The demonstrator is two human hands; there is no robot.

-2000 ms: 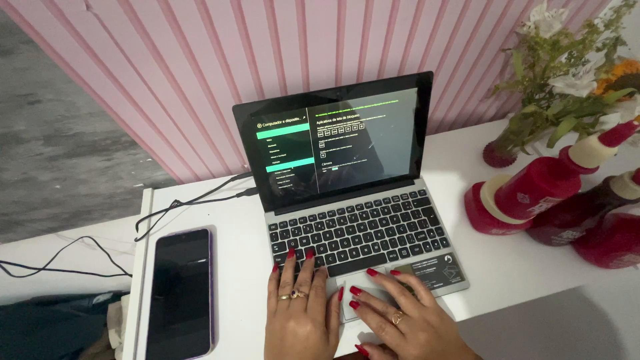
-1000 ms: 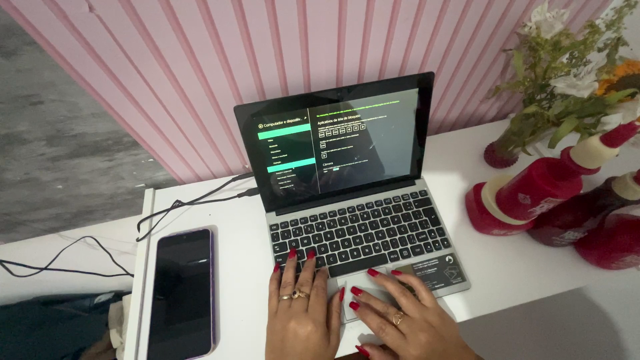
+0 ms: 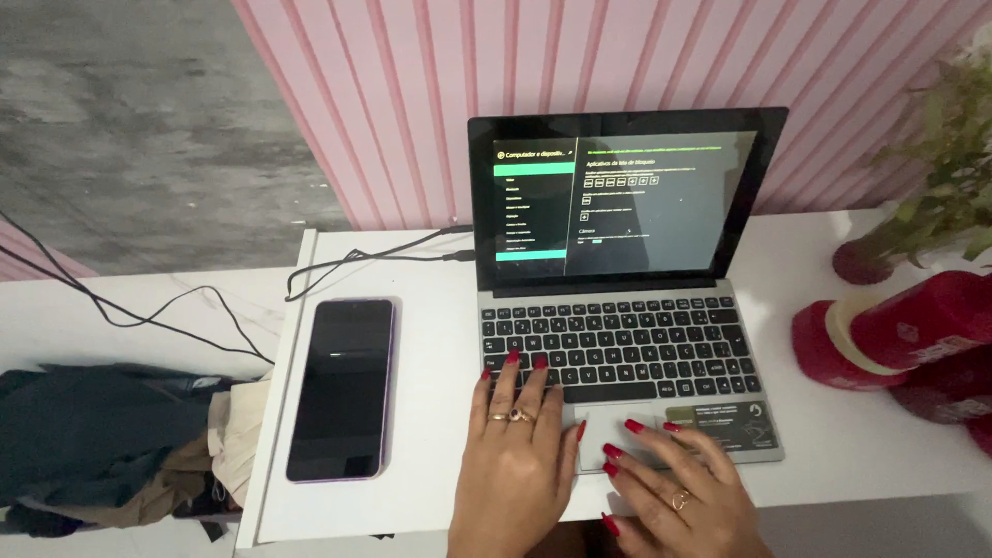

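A small laptop (image 3: 651,291) stands unfolded on the white desk, its dark screen (image 3: 659,201) showing a settings page with a highlighted menu at the left. My left hand (image 3: 518,449) lies over the lower left of the keyboard (image 3: 612,341), fingers spread on the keys, thumb beside the touchpad. Rings are on its fingers. My right hand (image 3: 674,496) rests with its fingertips over the touchpad (image 3: 608,434) and the palm rest, one ring on it. Neither hand holds anything. Left of the laptop a phone (image 3: 339,387) with a dark screen and purple edge lies flat.
Black cables (image 3: 372,254) run to the laptop's left side. Red bottles (image 3: 914,333) and a plant in a dark red pot (image 3: 862,262) stand at the right. A pink slatted wall (image 3: 434,93) rises behind. Folded clothes (image 3: 101,449) lie lower left, beyond the desk edge (image 3: 275,387).
The view has shifted, so the laptop sits further right in the frame. The screen page looks much the same, with the left-hand menu highlight lower down. Both hands stay at the keyboard and touchpad.
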